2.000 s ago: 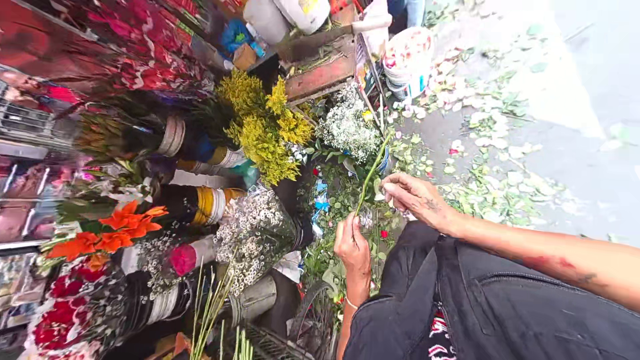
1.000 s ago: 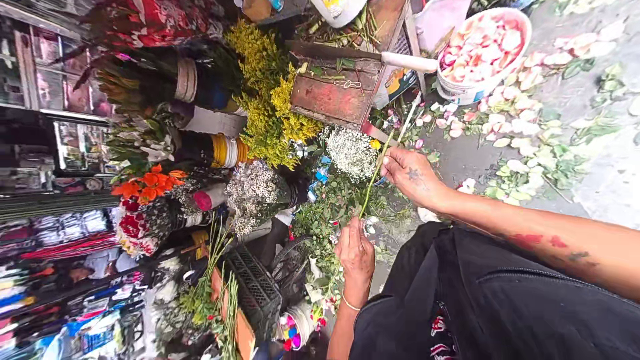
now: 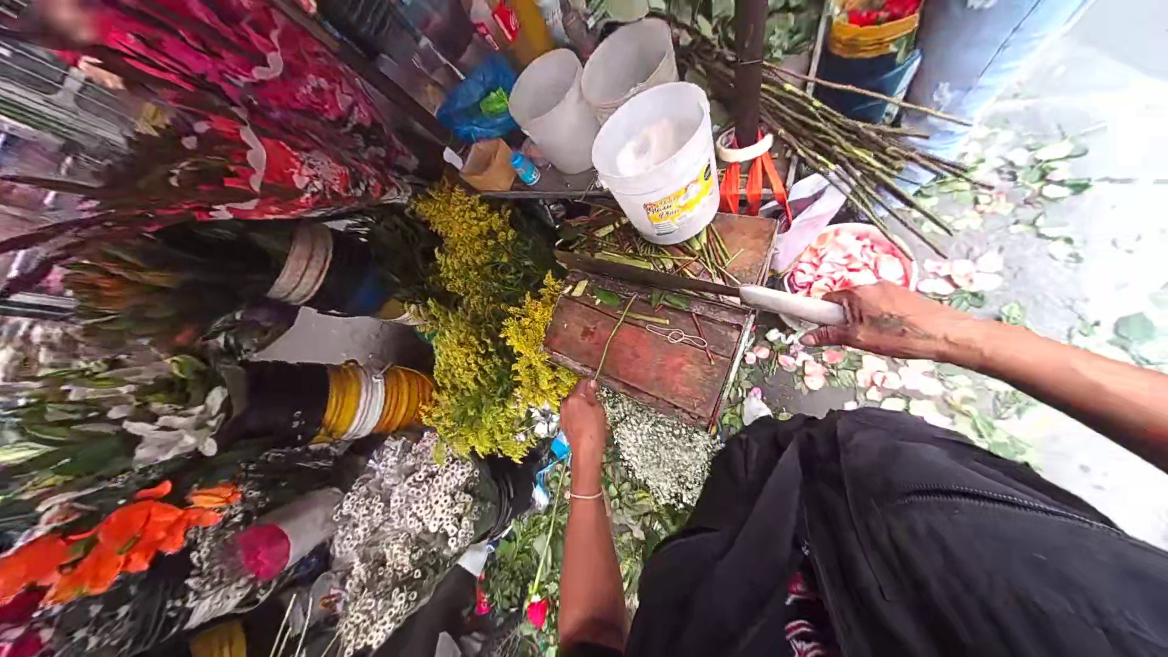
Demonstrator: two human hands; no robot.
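Note:
My right hand (image 3: 871,319) is closed on the pale handle of a long-bladed knife (image 3: 792,304), whose dark blade lies across the top of a worn red wooden crate (image 3: 639,356). Between the fingers of my left hand (image 3: 584,411) is a thin green flower stem (image 3: 613,338); its upper end rests over the boards. Below that hand the stem seems to run down to a red rose (image 3: 537,611) hanging head down. Wire-handled scissors (image 3: 677,336) and cut stem pieces lie on the crate.
White plastic buckets (image 3: 659,164) stand behind the crate, a tub of petals (image 3: 850,260) to its right. Long bare stems (image 3: 849,137) jut out above the tub. Yellow filler flowers (image 3: 484,319) and wrapped bunches crowd the left. Petals and leaves litter the floor.
My right hand has left the stem and taken hold of the knife handle, which lay over the crate one second ago. My left hand has kept the stem and moved to the crate's edge. The view has shifted.

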